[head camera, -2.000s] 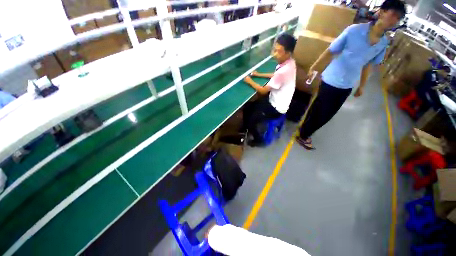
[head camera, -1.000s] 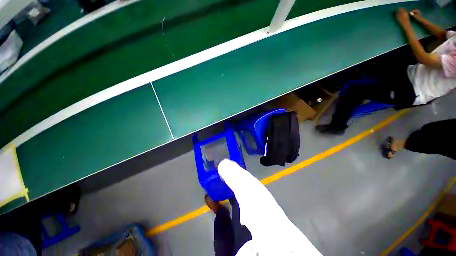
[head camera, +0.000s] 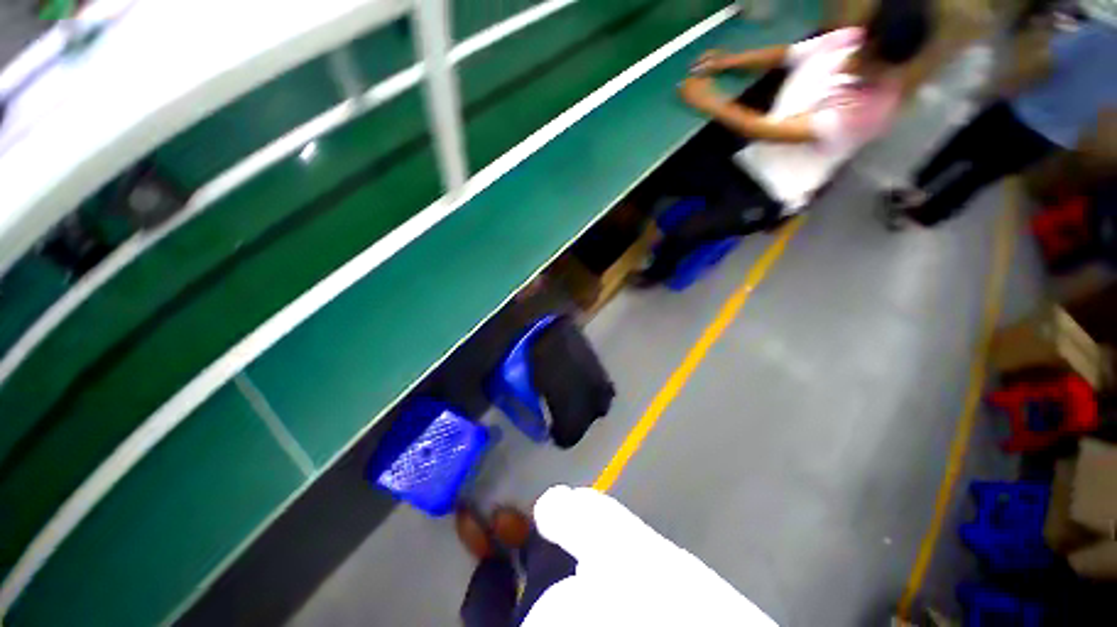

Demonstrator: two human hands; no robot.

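Note:
A blue plastic stool (head camera: 429, 456) stands on the floor beside the green bench, its holed square seat facing up. My right arm, in a washed-out white sleeve (head camera: 649, 563), reaches in from the bottom right. Its rounded end lies to the right of the stool, with a gap between them. The fingers of my right hand cannot be made out there. My left hand is out of the picture. My brown shoes (head camera: 492, 527) are just below the stool.
A black backpack (head camera: 573, 382) rests on another blue stool (head camera: 522, 380). The long green bench (head camera: 368, 367) runs along the left. A seated person (head camera: 802, 135) works at it; another person (head camera: 1041, 104) is in the aisle. Red stools (head camera: 1041, 410), blue stools (head camera: 1011, 527) and cartons line the right.
The stool has gone from tilted, with its open underside showing at my sleeve's end, to seat up on the floor. My arm is now apart from it. The view has swung along the aisle.

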